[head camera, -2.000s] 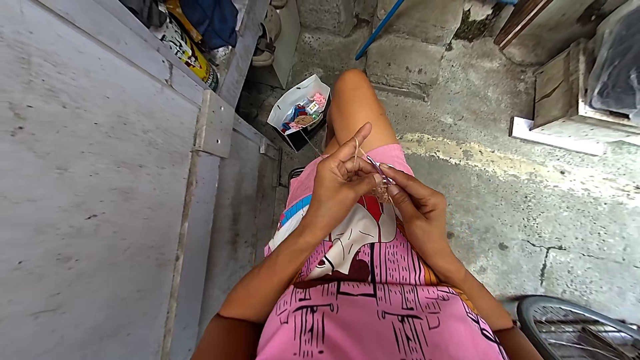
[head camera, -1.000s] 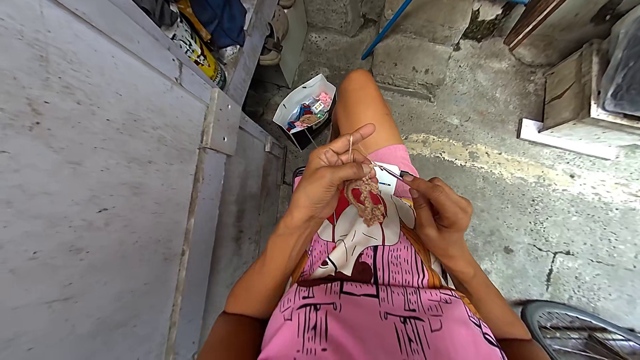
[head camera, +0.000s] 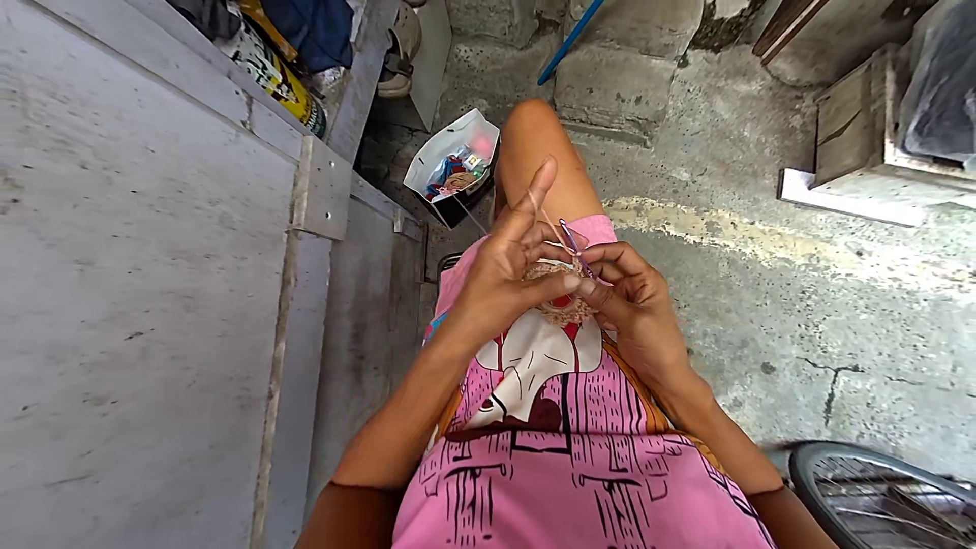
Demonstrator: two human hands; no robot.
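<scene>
Above my lap, my left hand pinches a piece of beige crochet work between thumb and fingers, its index finger raised with a strand of yarn running over it. My right hand holds a purple crochet hook, whose tip points up and to the left beside the yarn. The thumbs of both hands meet at the edge of the crochet work, which partly hides behind them. Beyond my left hand, a white paper bag holds yarn balls and small packets.
A grey-white wooden panel fills the left side. Shoes and a yellow-and-black container are at the upper left. A blue pole lies ahead. On the right are a wooden box and a bicycle wheel.
One second ago my right hand was farther from the crochet work, which hung lower from my left fingers. Now the hands are together at the work.
</scene>
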